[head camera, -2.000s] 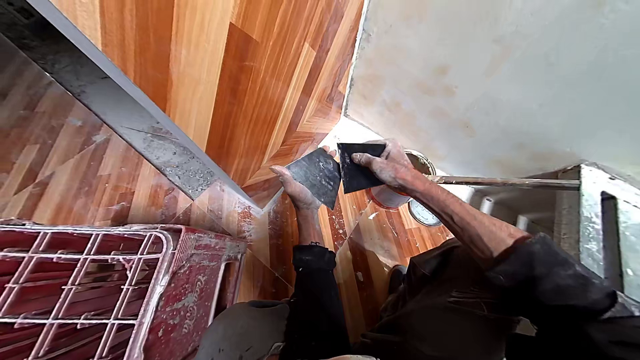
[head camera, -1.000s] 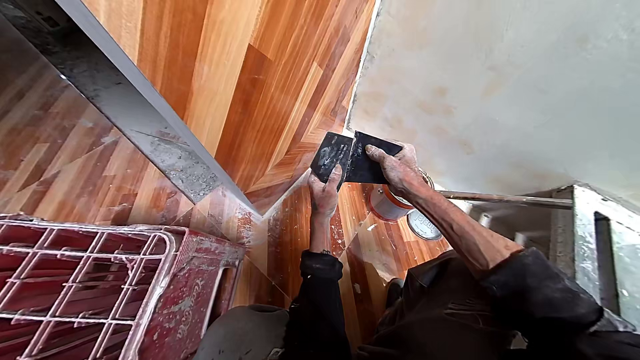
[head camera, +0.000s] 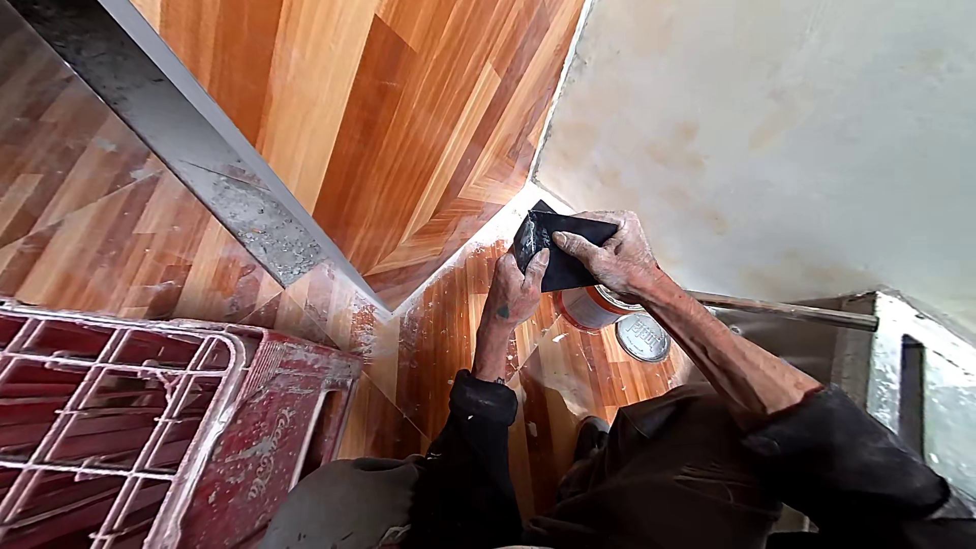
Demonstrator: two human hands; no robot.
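My left hand (head camera: 517,290) grips a dark flat scraper blade (head camera: 524,242) smeared with pale filler. My right hand (head camera: 614,255), dusted white, pinches a second black flat scraper blade (head camera: 572,267) with the thumb on its face. The two blades overlap and seem to touch, the right one lying over the left. Below my right hand stands an open can (head camera: 589,307) with a red band, partly hidden by the hand and wrist. Beside it on the floor lies a round metal lid (head camera: 643,338).
A red plastic crate (head camera: 259,427) with a white-spattered wire grid stands at lower left. A grey metal-like strip (head camera: 221,191) runs diagonally at upper left. Pale wall (head camera: 762,137) fills the upper right. A wooden bar (head camera: 785,310) reaches a paint-marked frame (head camera: 915,381) at right.
Two seconds ago the blades were side by side with my left hand lower and more to the left; now they overlap, with the right blade across the left one.
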